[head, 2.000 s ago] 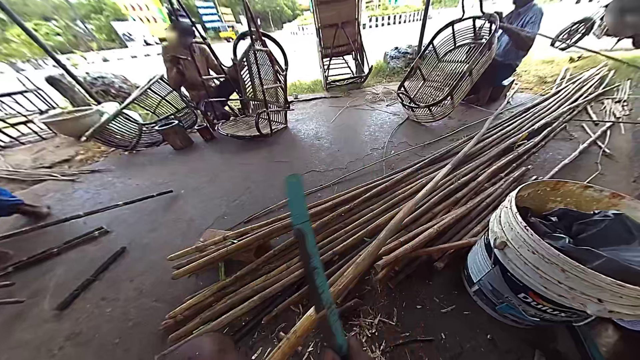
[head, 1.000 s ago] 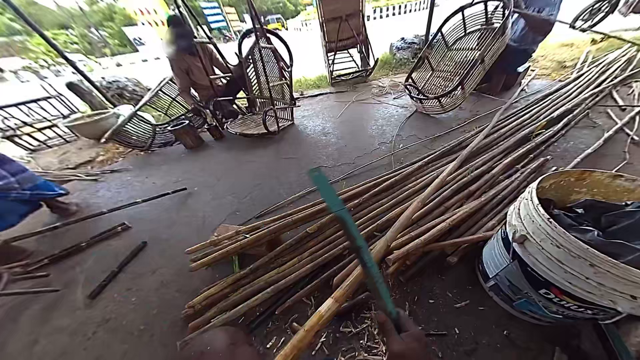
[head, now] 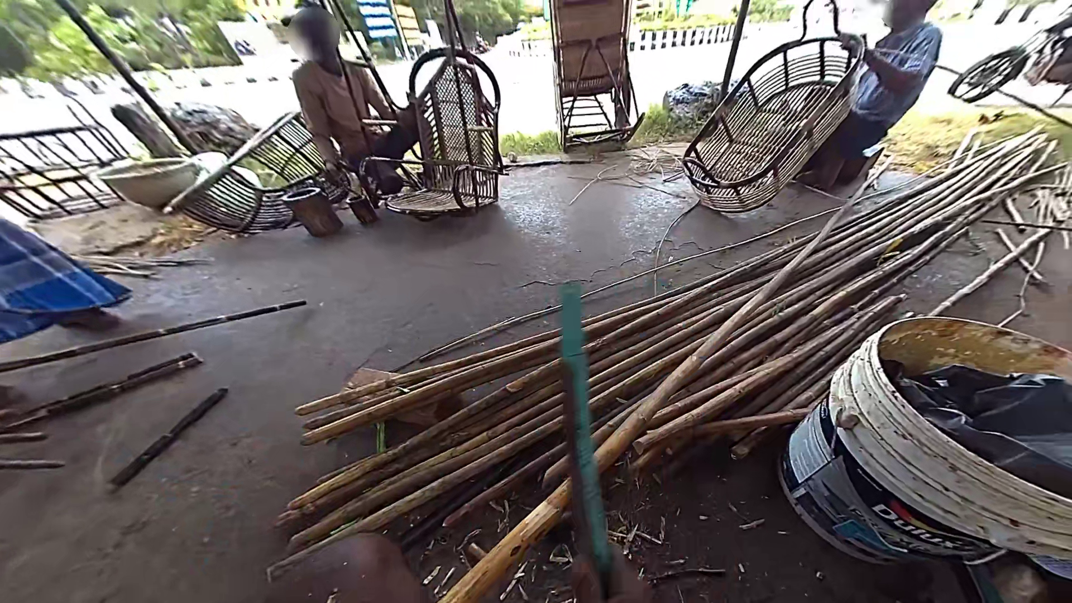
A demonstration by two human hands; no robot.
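My right hand (head: 610, 578) shows at the bottom edge, its fingers around the lower end of a narrow, worn green blade-like tool (head: 579, 419). The tool stands nearly upright in view, in front of a long peeled cane pole (head: 670, 402). That pole runs from the bottom centre to the upper right, over a pile of long cane poles (head: 519, 402). Pale shavings (head: 645, 532) lie on the dark ground beside it. A blurred rounded skin surface, seemingly a knee (head: 360, 569), is at the lower left. My left hand cannot be made out.
A white paint bucket (head: 871, 419) holding black plastic stands right. Dark cane pieces (head: 167, 437) lie left, near a person's blue cloth (head: 50, 276). Behind are a hanging cane chair (head: 456, 126), a cane basket seat (head: 775, 117) and two seated people (head: 335, 100) (head: 900, 75).
The green tool leaned to the left one second ago and now stands nearly upright in view. My right hand shows less than it did then.
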